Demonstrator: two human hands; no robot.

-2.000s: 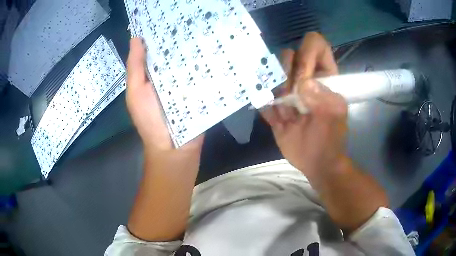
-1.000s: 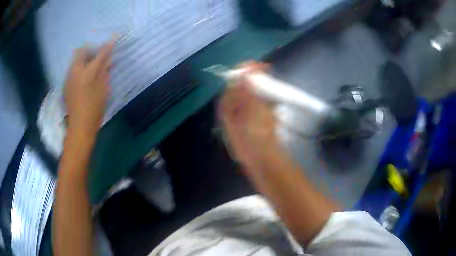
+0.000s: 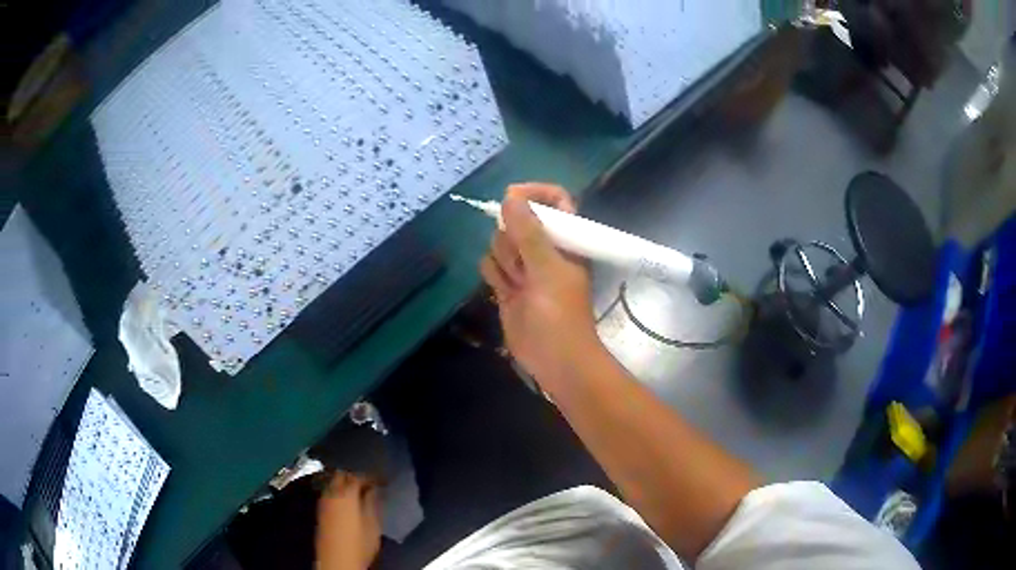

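Observation:
My right hand is closed around a white dispensing syringe, held like a pen. Its thin tip points left toward the panel stack, and its green cap is at the rear. The large fanned stack of white circuit board panels lies on the green mat. My left hand is low in the picture, below the bench edge, partly cut off by the lower edge; its fingers are near crumpled pale material, and whether it holds anything cannot be told.
A white crumpled tissue touches the stack's left corner. A smaller panel pile is at lower left. A black ribbed strip lies beside the stack. Another panel block is behind. A round stool and blue bins are right.
The panel held two seconds ago is no longer in my left hand. That hand has moved from the stack down below the bench edge. The view has shifted; my right hand still holds the syringe.

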